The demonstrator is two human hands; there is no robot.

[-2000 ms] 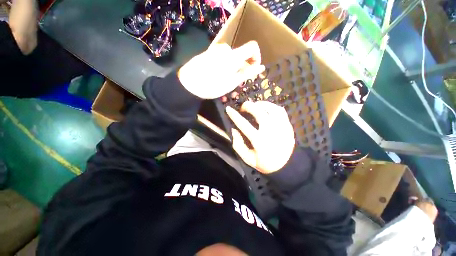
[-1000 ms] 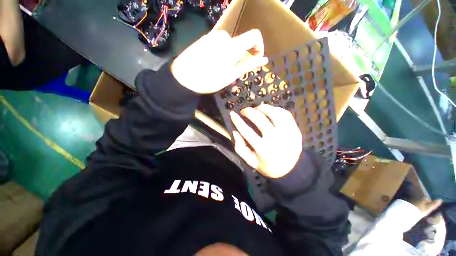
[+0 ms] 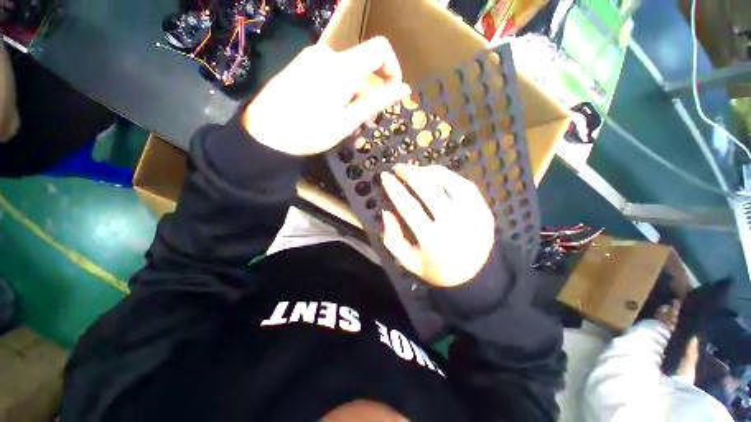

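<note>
A large black perforated sheet (image 3: 492, 136) lies slanted across the open cardboard carton (image 3: 547, 132) in front of me. Small dark round pieces (image 3: 401, 130) sit in or behind its upper-left holes, some ring-like. My left hand (image 3: 325, 99) is at the sheet's upper-left edge, with fingertips bent close together; glare hides whether they pinch anything. My right hand (image 3: 442, 222) lies over the sheet's middle, with thumb and fingers apart and fingertips at the holes. Its palm hides part of the sheet, and any grip under it cannot be seen.
Wired black round units (image 3: 226, 41) stand on the dark bench (image 3: 107, 49). A brown box (image 3: 160, 169) is below left, another (image 3: 613, 276) at right. A black-sleeved arm (image 3: 49, 115) is at left; a white-sleeved person (image 3: 630, 371) at right is by black material. Metal framing (image 3: 609, 194) is at right.
The view has shifted, so the bench things sit further left. Both hands stay at the sheet, with slight finger movement. A dark object now shows by the white-sleeved person's hands.
</note>
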